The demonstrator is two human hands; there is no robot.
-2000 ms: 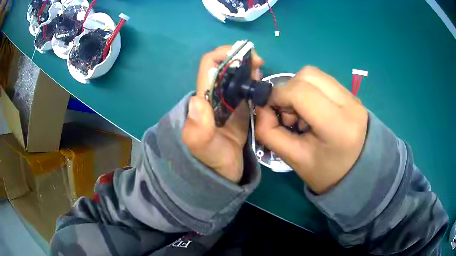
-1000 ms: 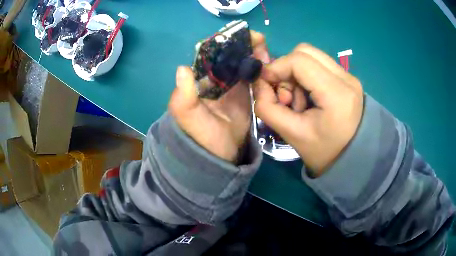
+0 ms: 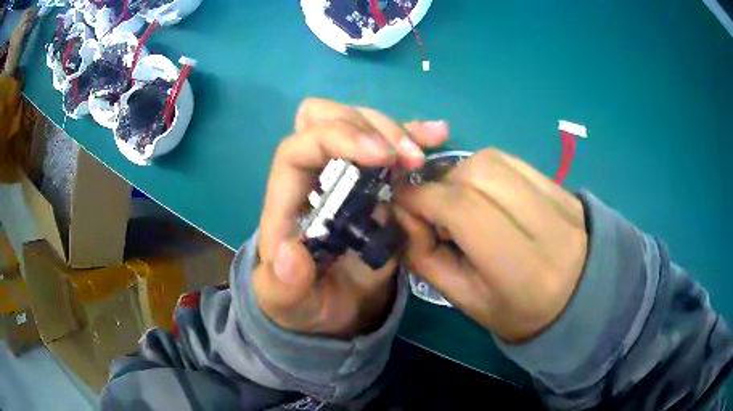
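Observation:
My left hand (image 3: 321, 273) holds a dark camera board (image 3: 366, 201) with white connector blocks along its edge, tilted above the bench. The black lens barrel (image 3: 378, 247) on it points down and right. My right hand (image 3: 506, 249) is pinched at the board's right side; its fingertips are blurred, and whether they hold a plug is hidden. A white-rimmed housing (image 3: 427, 294) lies on the bench, mostly hidden behind my right hand. A red lead (image 3: 567, 156) with a white plug sticks out beyond my right hand.
Another white housing (image 3: 387, 36) with a thin twisted lead (image 3: 418, 42) lies at the top centre. Several housings with dark boards and red leads (image 3: 153, 108) stand at the upper left on the green bench (image 3: 241, 88). Open cardboard boxes (image 3: 100, 213) are below the bench edge at left.
My left hand has turned the board so its white connectors face up, and its fingers now curl over the top. Both hands sit lower in view. My right hand stays pinched near the board.

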